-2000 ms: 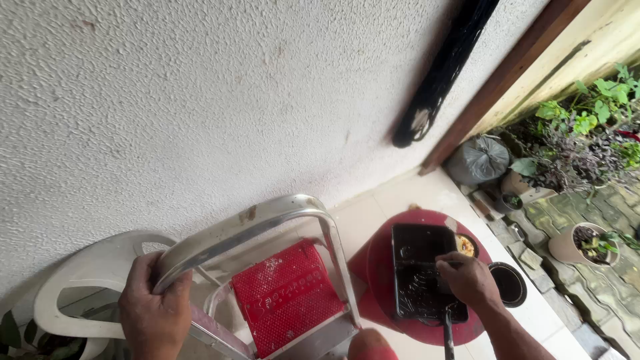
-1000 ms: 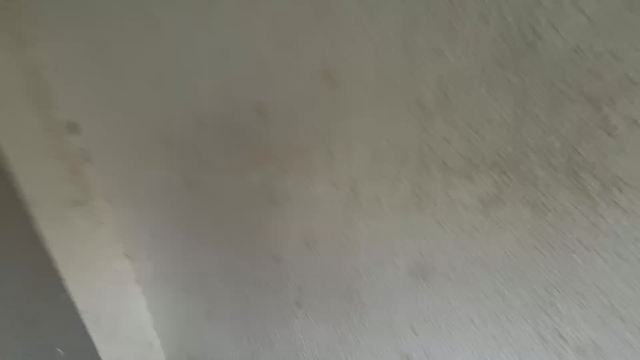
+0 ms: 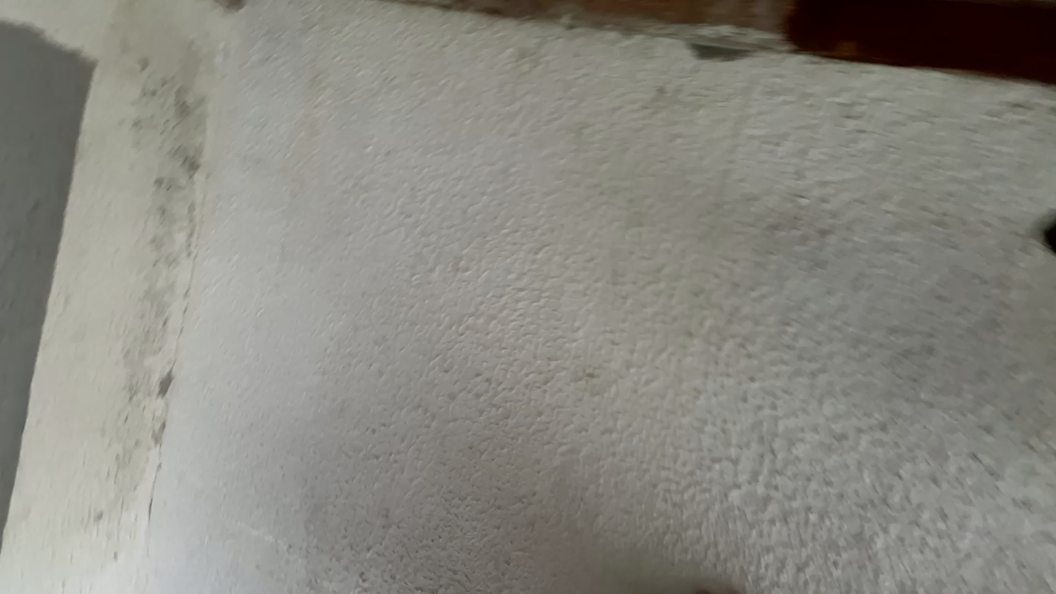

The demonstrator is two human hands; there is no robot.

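Observation:
A rough, textured white wall [image 3: 528, 313] fills most of the head view. Along its left side runs a smoother pale strip [image 3: 124, 313] with dark stains and small chips in its surface. Neither my left hand nor my right hand can be made out. A tiny brownish patch shows at the bottom edge, right of the middle, too little of it to name.
A dark reddish-brown beam [image 3: 924, 37] crosses the top right above the wall. A grey surface [image 3: 37, 247] lies at the far left. Part of a small black object [image 3: 1050, 235] shows at the right edge.
The view has swung up from the ladder, black paint tray and plants to the wall. Both hands, seen two seconds ago on the ladder and over the tray, have left the view.

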